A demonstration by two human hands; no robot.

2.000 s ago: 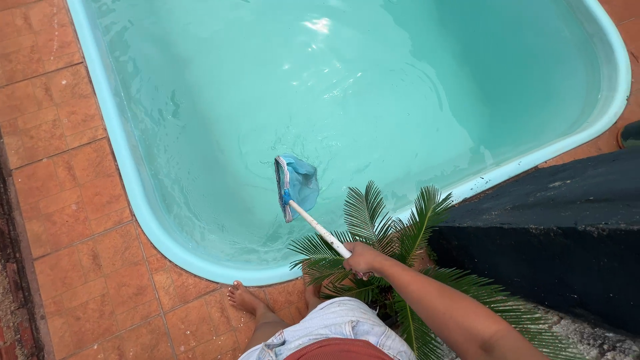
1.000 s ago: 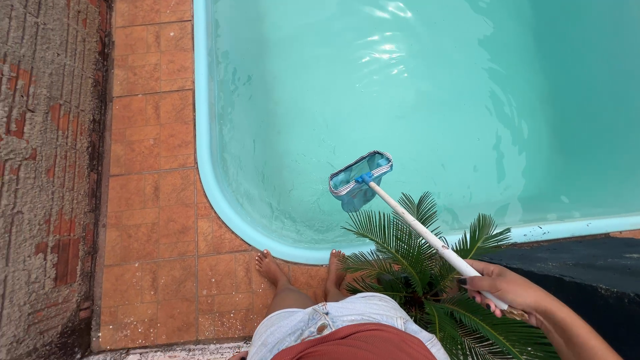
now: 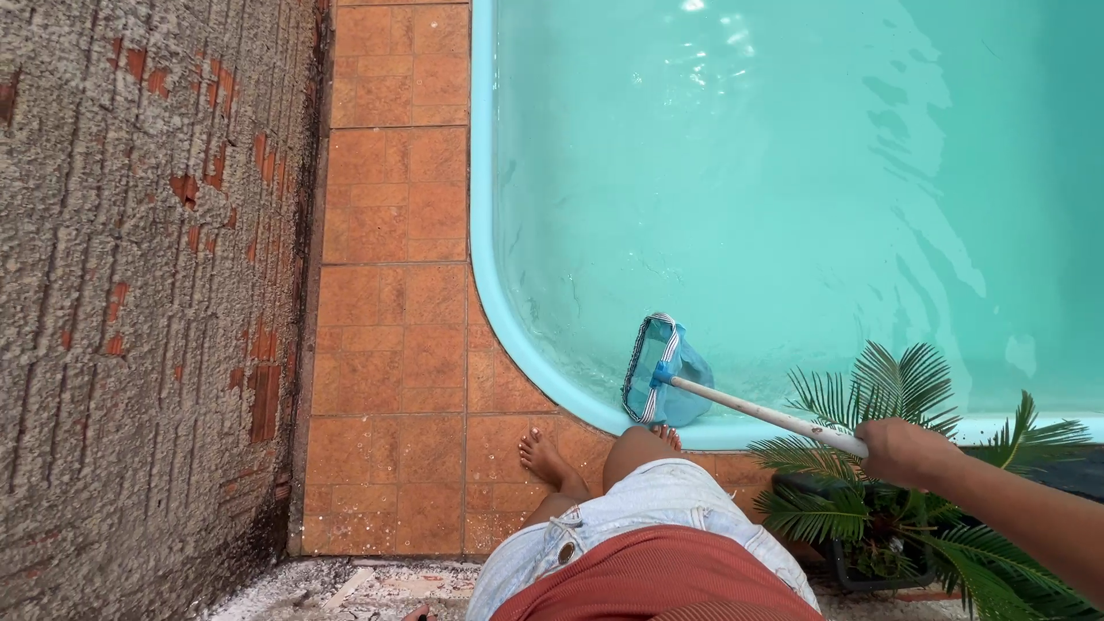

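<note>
My right hand (image 3: pixel 906 453) is closed around the white pole (image 3: pixel 768 416) of a pool skimmer net, near the pole's end that shows. The blue mesh net (image 3: pixel 686 379) with its striped rim is tilted on its side at the near left corner of the swimming pool (image 3: pixel 733 216), close by the light blue pool edge. A blue joint (image 3: pixel 661 374) ties net and pole together. Of my left hand (image 3: pixel 420 613) only what looks like a fingertip shows at the bottom edge, so its hold cannot be told.
Orange floor tiles (image 3: pixel 392 345) run between the pool and a rough brick and mortar wall (image 3: pixel 155 302) on the left. A potted cycad (image 3: pixel 871 517) spreads its fronds below my right forearm, partly over the pool edge. My bare feet (image 3: pixel 545 457) stand on the tiles at the pool's corner.
The net has moved from above the water to beside the pool's near edge, and its opening has turned to the left. The view has swung left since the earliest frame, bringing the wall in.
</note>
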